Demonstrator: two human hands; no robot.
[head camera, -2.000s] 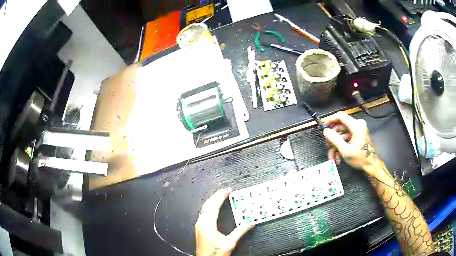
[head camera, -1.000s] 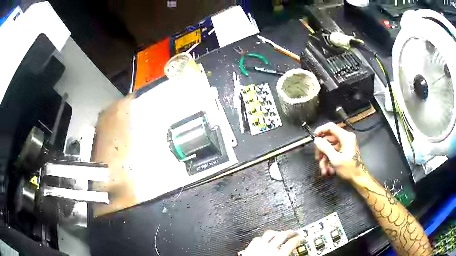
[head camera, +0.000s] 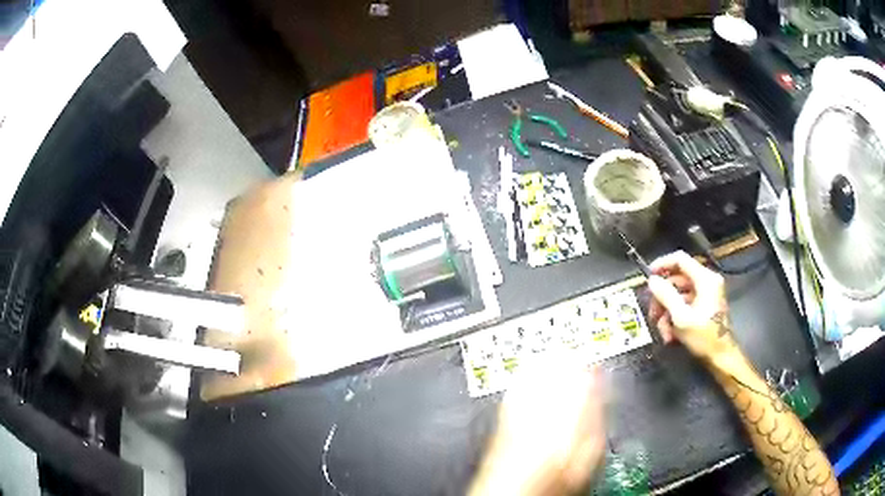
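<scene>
A long white PCB panel (head camera: 490, 360) lies on the black mat, its yellow-and-black parts facing up. Its right end is by my right hand. My left hand (head camera: 548, 421) is blurred and bright at the panel's front edge, covering part of it; whether it grips the panel cannot be told. My right hand (head camera: 691, 298) holds a slim dark pen-shaped tool (head camera: 638, 260), its tip pointing up and left toward the round grey-beige pot (head camera: 626, 184). No cord shows on the tool.
A solder wire spool (head camera: 419, 257) stands on white paper (head camera: 330, 232). Pale conveyor rails (head camera: 175, 308) are at left. A smaller board (head camera: 551, 218), green-handled cutters (head camera: 536, 126) and a black soldering station (head camera: 704, 165) are at the back. A white fan (head camera: 842, 199) stands at right.
The panel has turned from its solder side to its parts side and moved from the mat's front to farther back. My left hand has moved forward with it. My right hand still holds the tool.
</scene>
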